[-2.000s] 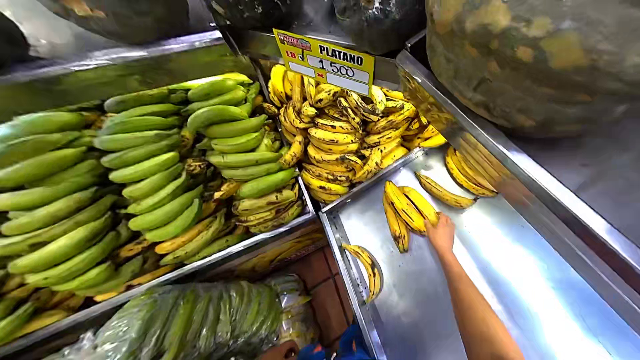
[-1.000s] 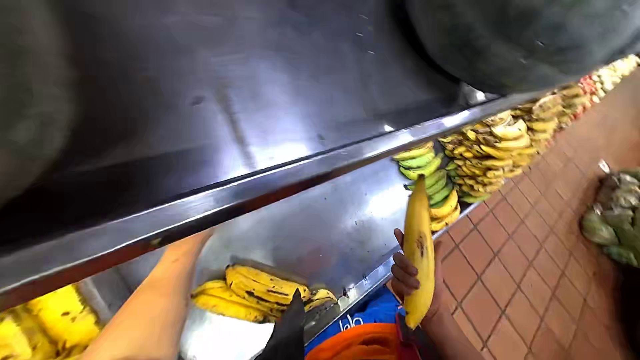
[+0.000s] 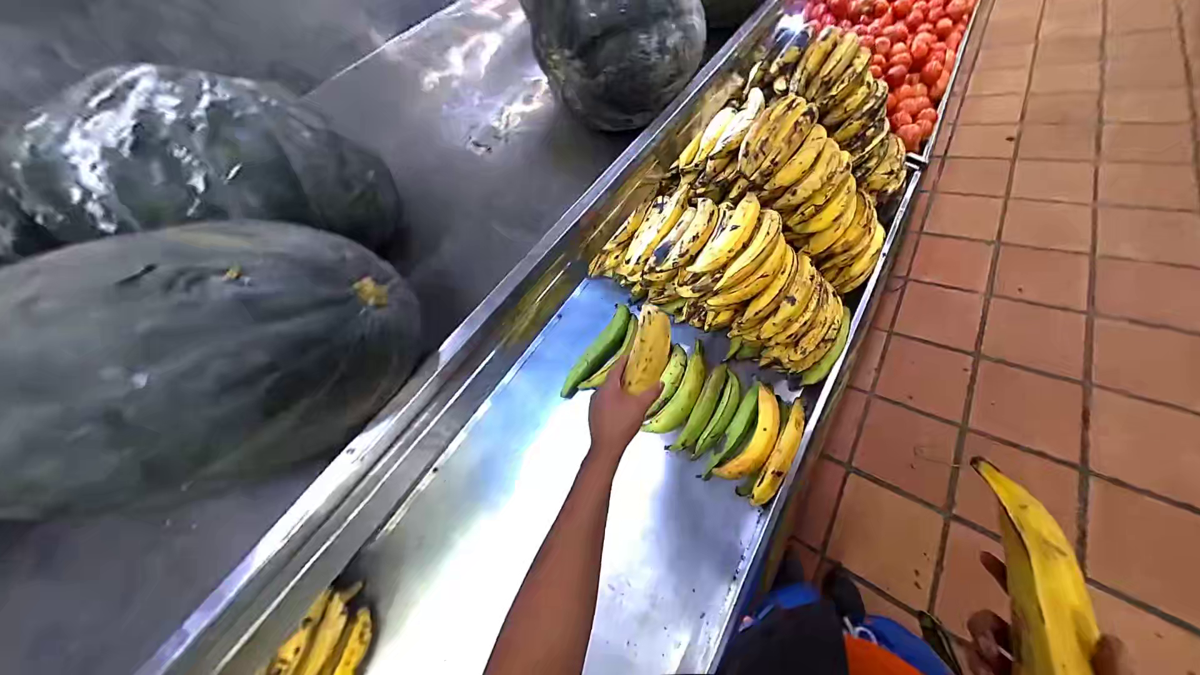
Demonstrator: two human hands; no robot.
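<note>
My left hand (image 3: 619, 408) reaches into the metal bin (image 3: 450, 534) and grips a yellow plantain (image 3: 649, 349) above a row of loose plantains. Green plantains (image 3: 703, 408) lie in that row, with yellow ones (image 3: 780, 452) at its right end. Behind the row rises a heap of spotted yellow plantains (image 3: 750, 272). At the lower right, my right hand (image 3: 994, 637) holds a large yellow plantain (image 3: 1045, 572) upright over the tiled floor; part of this hand is hidden behind the fruit.
Large dark green squash or melons (image 3: 187, 356) rest on the metal shelf (image 3: 469, 187) at left. A few yellow plantains (image 3: 323, 633) lie in the near end of the bin. Red tomatoes (image 3: 905, 66) fill the far section. A tiled floor (image 3: 1031, 375) runs along the right.
The view has swung widely along the bin. My left hand, earlier on a small yellow bunch and then partly hidden, now grips a plantain by the green row. My right hand still holds its plantain.
</note>
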